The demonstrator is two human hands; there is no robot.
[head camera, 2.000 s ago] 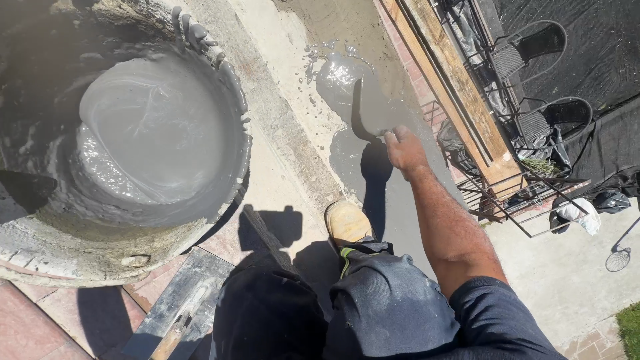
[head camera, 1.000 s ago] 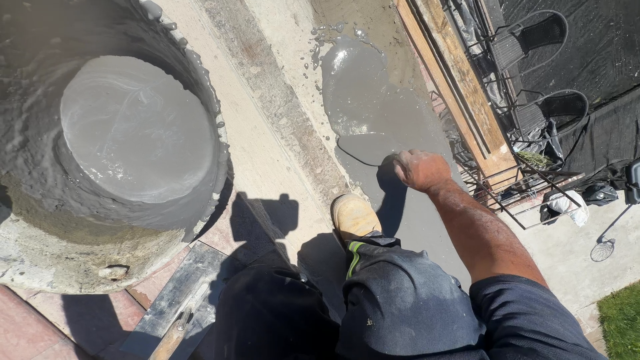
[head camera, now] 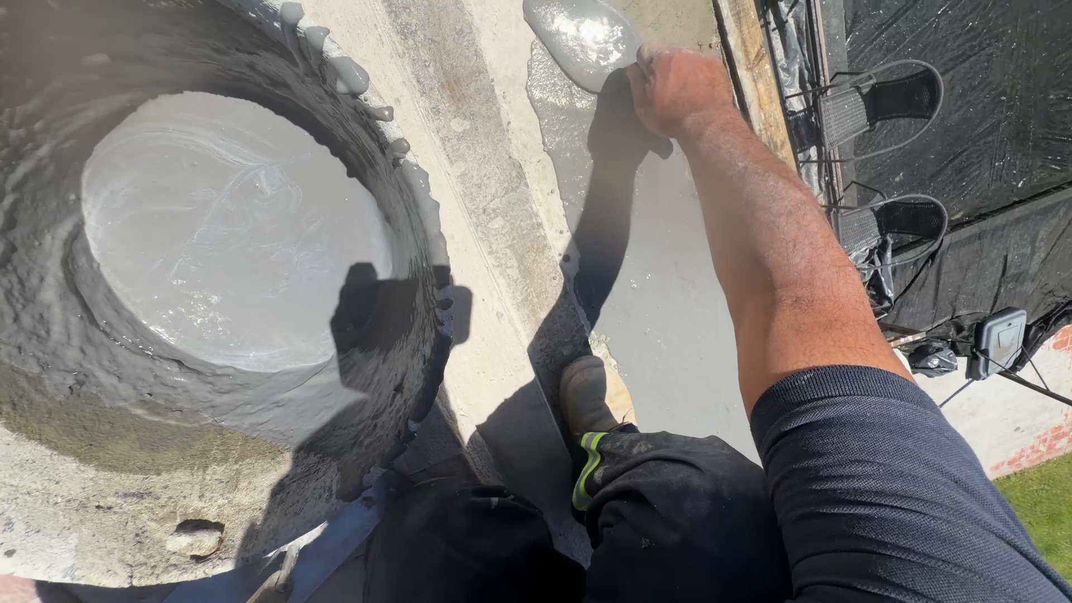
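My right hand [head camera: 680, 90], its fingers closed, holds a trowel whose handle is hidden in my grip. Wet grey mortar [head camera: 584, 35] forms a glossy rounded mass just left of my fingers, at the top of the view; the blade's outline is hard to make out there. Below my hand, a smooth layer of grey mortar [head camera: 670, 310] covers a long strip of the surface. To the left stands a large round tub [head camera: 109, 511], coated inside with mortar and holding a pool of fluid grey mortar [head camera: 230, 226]. My left hand is out of view.
My boot [head camera: 589, 394] rests beside the coated strip. A wooden board [head camera: 758, 75] runs along its right side. Beyond are metal-framed mesh chairs [head camera: 892, 105], black sheeting [head camera: 997, 75] and a grey box-shaped fixture [head camera: 998, 342]. Part of a tool handle [head camera: 272, 586] shows below the tub.
My right hand has reached farther forward along the strip with the trowel. The blade's dark curved edge, seen earlier, no longer shows clearly. The view has shifted closer to the tub.
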